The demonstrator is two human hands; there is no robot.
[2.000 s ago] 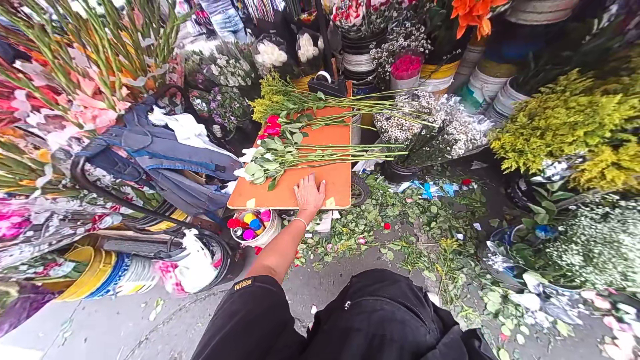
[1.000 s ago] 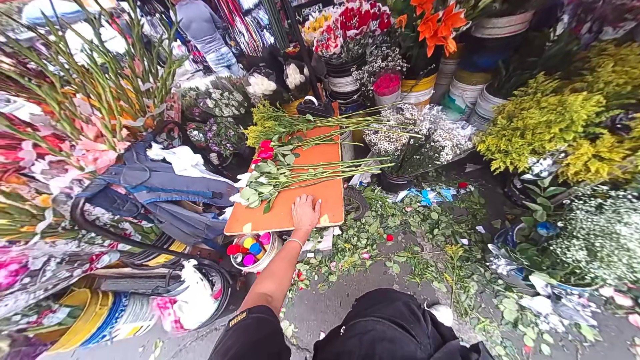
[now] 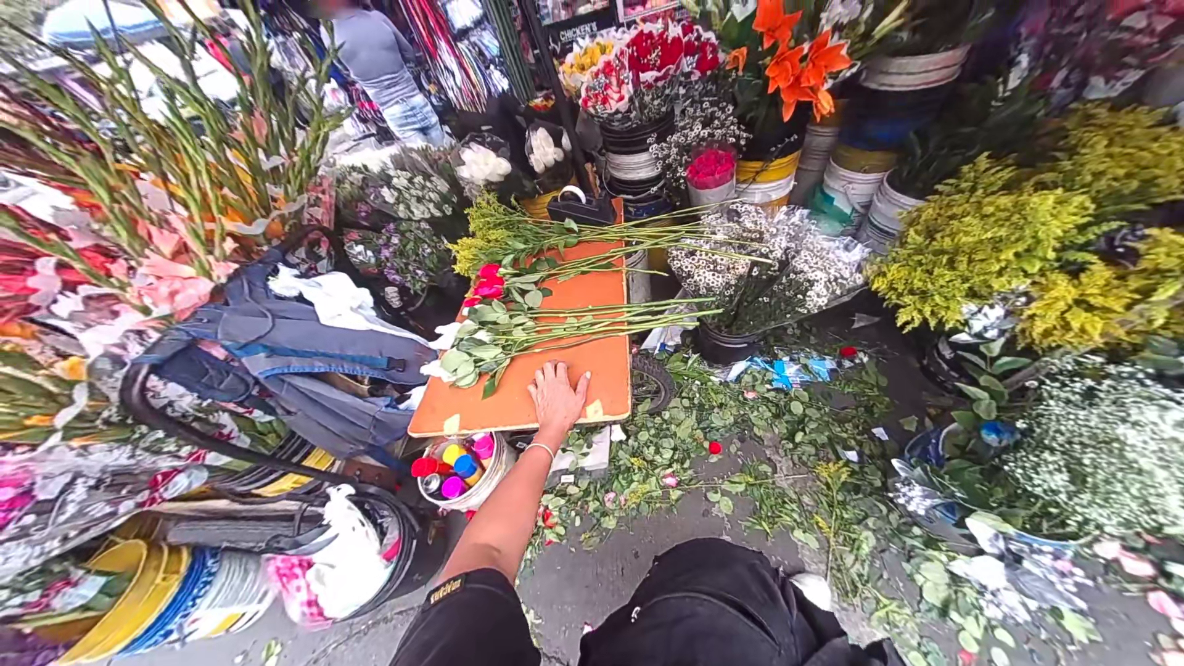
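Note:
My left hand (image 3: 559,400) rests palm down, fingers apart, on the near part of an orange board (image 3: 606,365), holding nothing. Just beyond its fingertips lie long-stemmed white roses (image 3: 460,365), their leafy heads to the left and bare green stems reaching past the board's right edge. Red roses (image 3: 487,282) lie farther back, beside yellow filler flowers (image 3: 490,231) with long stems. At the board's far end stands a black tape dispenser (image 3: 581,209). My right hand is out of view.
Below the board's near edge is a bucket of colorful-capped cans (image 3: 462,467). A blue-grey jacket (image 3: 324,361) hangs at the left. Daisy-like flowers (image 3: 768,259) fill a bucket at the right. Cut leaves (image 3: 684,444) litter the ground. A person (image 3: 375,65) stands in the background.

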